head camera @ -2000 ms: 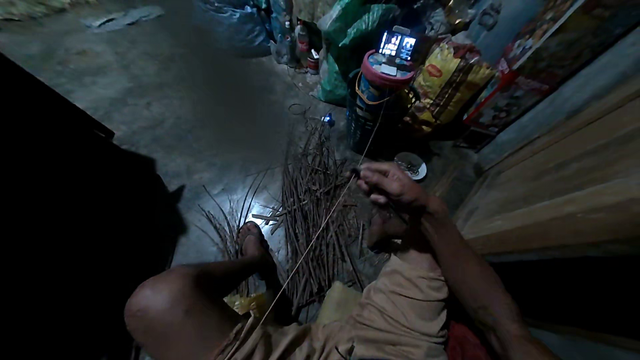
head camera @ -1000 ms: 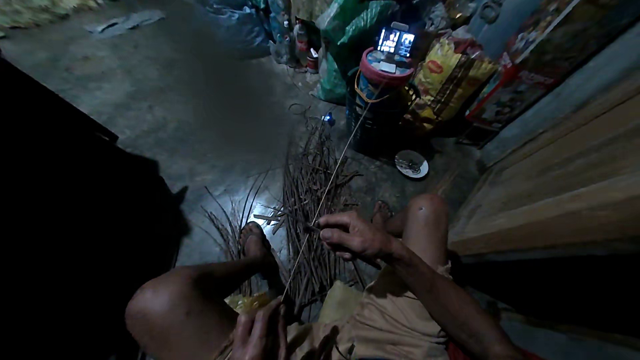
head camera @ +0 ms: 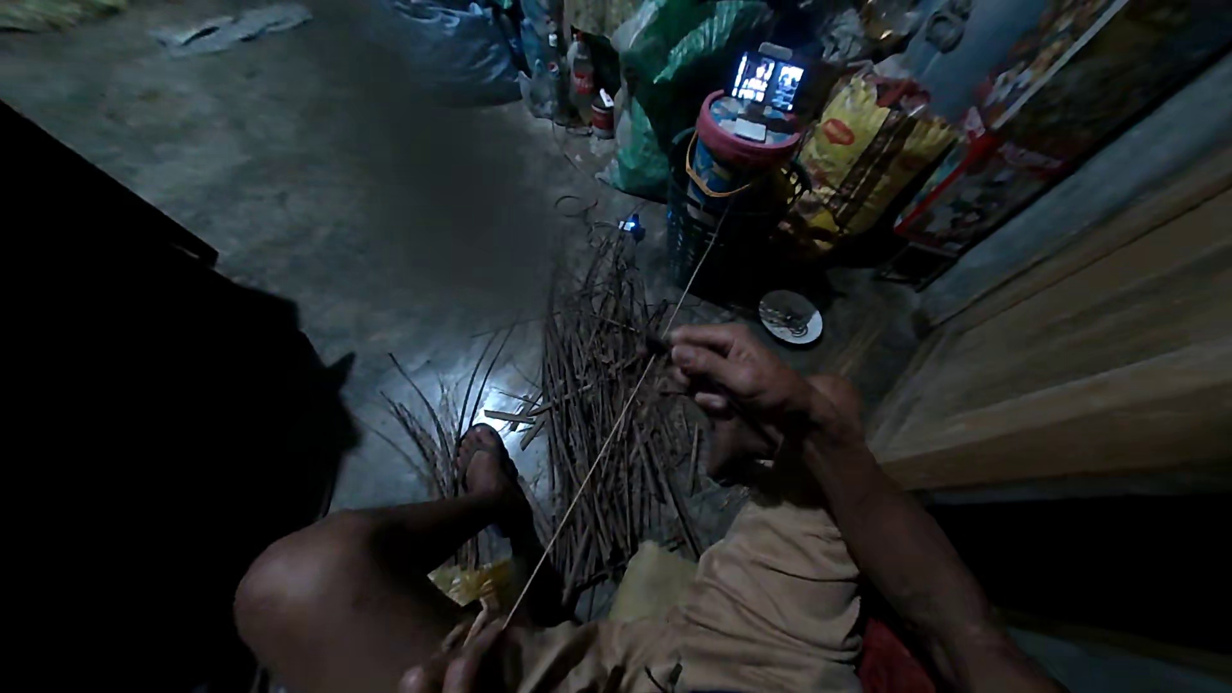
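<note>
A long, thin pale strip (head camera: 599, 460) runs diagonally from the bottom of the view up toward the bucket. My left hand (head camera: 462, 664), partly cut off by the lower edge, has its fingers around the strip's lower part. Farther up, my right hand (head camera: 736, 371) is closed on a small dark tool whose tip meets the strip; its exact kind cannot be told. Beneath the strip, a heap of thin brown sticks (head camera: 616, 423) lies on the floor between my feet, with a smaller bunch (head camera: 423, 423) beside my left foot.
A lit phone (head camera: 768, 81) stands on a pink-rimmed bucket (head camera: 746, 144). A white plate (head camera: 791, 318) with small items sits right of it. Green sacks (head camera: 645, 106), bottles (head camera: 580, 77) and a yellow bag (head camera: 847, 154) are behind. A wooden panel (head camera: 1078, 356) borders the right side.
My right hand has moved up along the strip, away from my left hand, since one second ago. Two seconds ago it was also far up, and my left hand was out of view.
</note>
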